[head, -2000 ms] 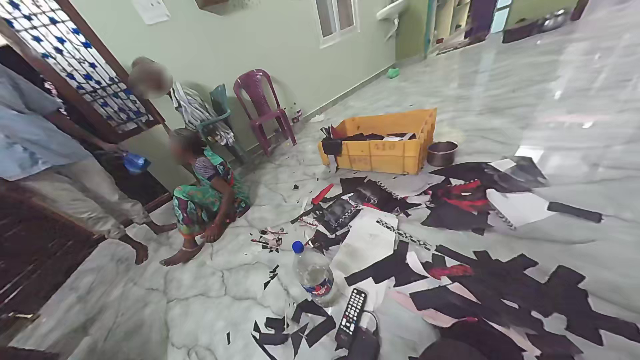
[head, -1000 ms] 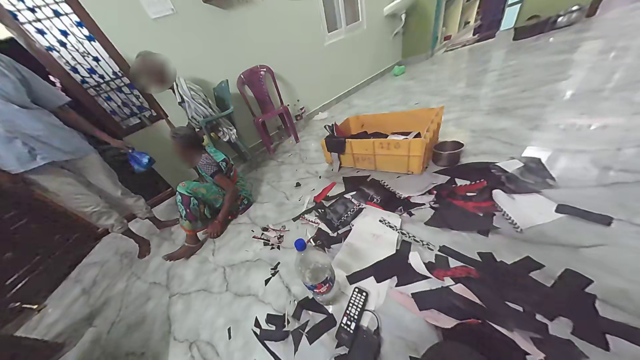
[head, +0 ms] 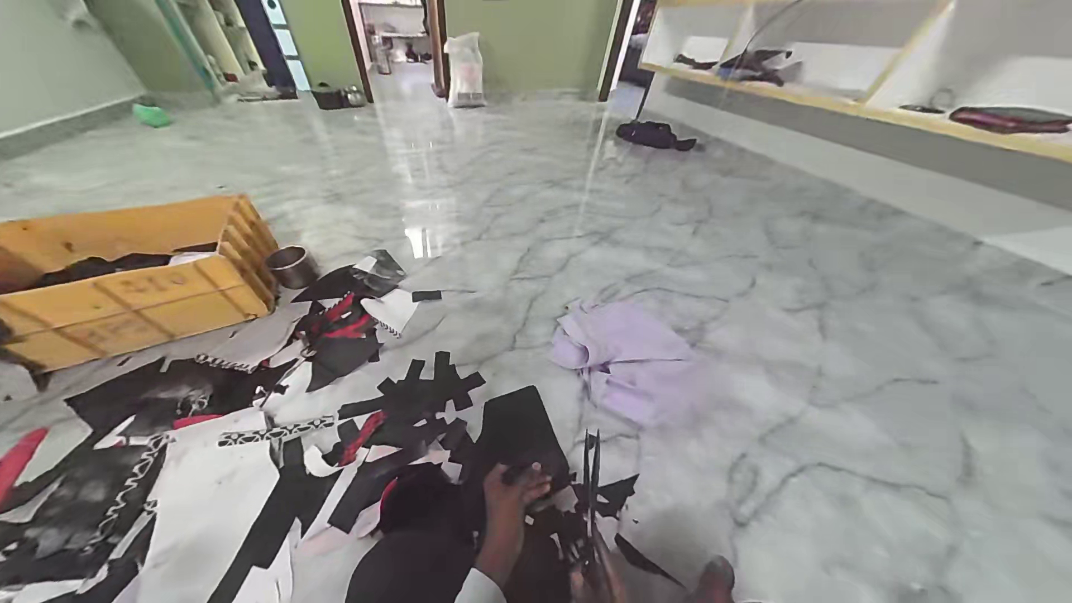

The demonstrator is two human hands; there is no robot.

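Note:
My left hand [head: 509, 507] presses on a black piece of sheet material [head: 521, 435], its fingers bent over the lower part. To its right, my right hand [head: 599, 576] is closed on the handles of scissors [head: 591, 481], whose blades point away from me and look slightly parted. Small black scraps [head: 618, 492] lie around the blades. A larger spread of black strips [head: 435, 381], white sheets [head: 209, 494] and a red piece [head: 362, 437] covers the floor to the left. The scissor handles are mostly hidden by my fingers.
A yellow plastic crate [head: 142, 306] holding dark material stands at the left, with a metal pot [head: 293, 266] beside it. Ahead lies a lilac cloth [head: 628, 356]. Shelves [head: 846, 105] line the right wall. A bare foot [head: 716, 578] is at the bottom edge.
The view has swung strongly to the right. The people, chairs and bottle are out of view; my hands, the scissors and the lilac cloth now show.

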